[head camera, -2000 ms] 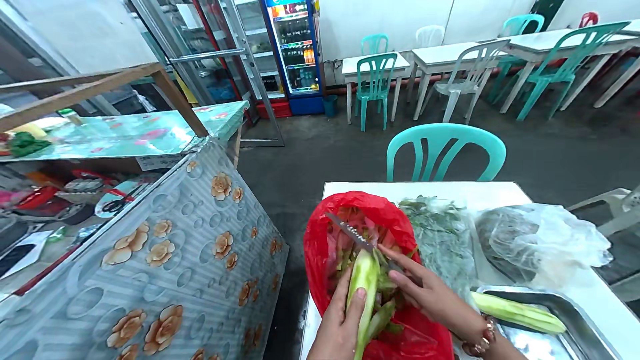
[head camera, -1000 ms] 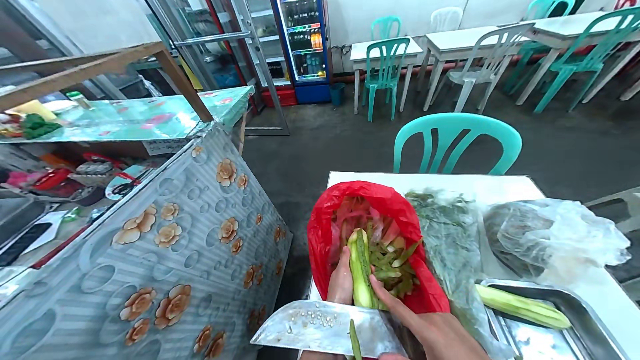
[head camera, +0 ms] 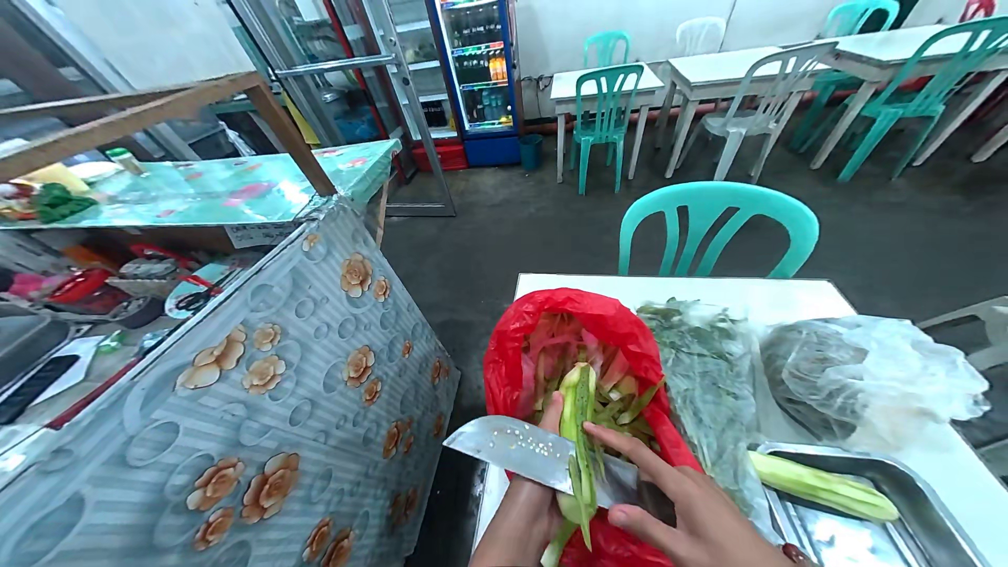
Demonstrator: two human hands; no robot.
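My left hand [head camera: 529,504] grips a pale green, partly peeled vegetable [head camera: 568,402] over a red plastic bag [head camera: 504,354]. In my right hand [head camera: 685,496] is a wide-bladed kitchen knife [head camera: 512,449], its blade lying across the vegetable with the tip to the left and small seeds stuck on it. A strip of green peel [head camera: 583,472] hangs over the blade. Long peelings [head camera: 630,405] fill the open bag. A peeled vegetable [head camera: 827,486] rests in a metal tray [head camera: 937,516] to the right. The knife's handle is mostly hidden by my right hand.
On the white table [head camera: 756,291] lie a clear bag of leafy greens [head camera: 701,378] and a knotted translucent plastic bag [head camera: 874,378]. A teal plastic chair [head camera: 718,197] stands behind it. At left is a counter [head camera: 315,394] covered in floral sheeting; a drinks fridge [head camera: 482,79] stands farther back.
The knife was upright near the vegetable's top two seconds ago; it came down toward me and now lies across its lower part. A peel strip now hangs over the blade.
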